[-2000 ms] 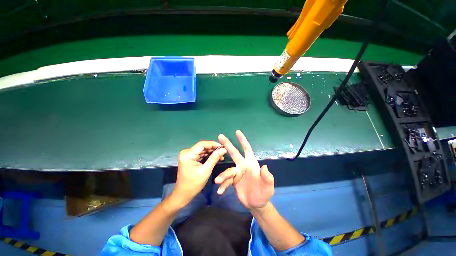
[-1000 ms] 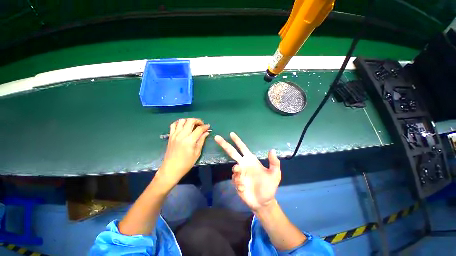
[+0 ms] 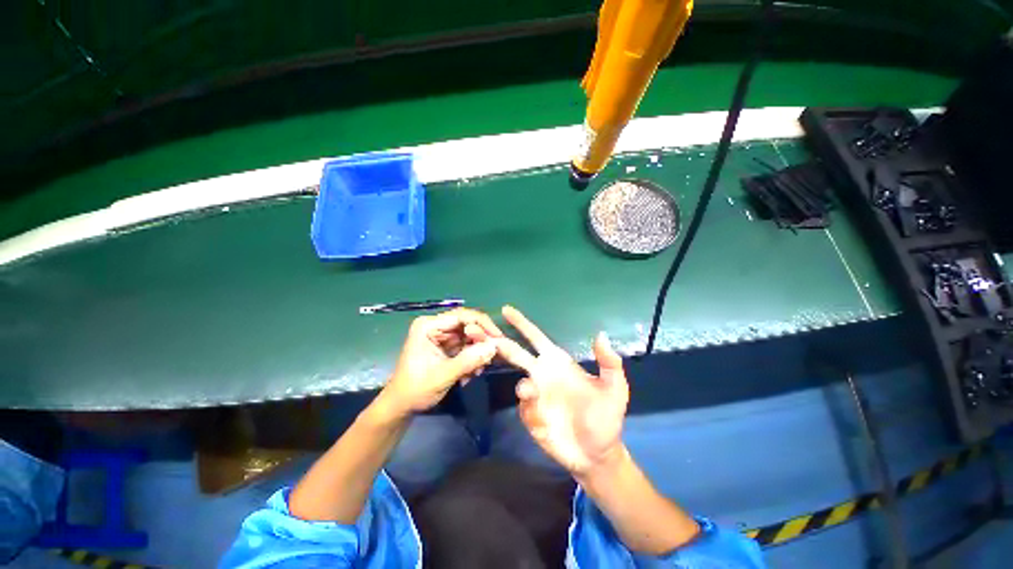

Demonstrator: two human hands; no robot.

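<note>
My left hand (image 3: 442,358) is over the bench's near edge, thumb and fingertips together at the fingers of my right hand. Whether something tiny is between the fingertips cannot be seen. My right hand (image 3: 574,407) is palm up, with index and middle fingers stretched out and the thumb apart. A thin dark tweezers-like stick (image 3: 412,306) with silvery ends lies on the bench just beyond my left hand. The round screw dish (image 3: 633,218), full of tiny silvery grains, is farther back to the right. The orange-yellow electric screwdriver (image 3: 625,83) hangs point-down near its left rim.
A blue open bin (image 3: 369,208) stands at the back left. A black cord (image 3: 704,200) crosses right of the dish. Small black parts (image 3: 788,195) lie in a pile beside the black parts tray (image 3: 890,265). Blue clothing (image 3: 28,498) shows at the lower left edge.
My left hand, over the bench a second ago, has come back to my right hand's fingers. The dark stick now lies uncovered on the bench. The view has shifted slightly.
</note>
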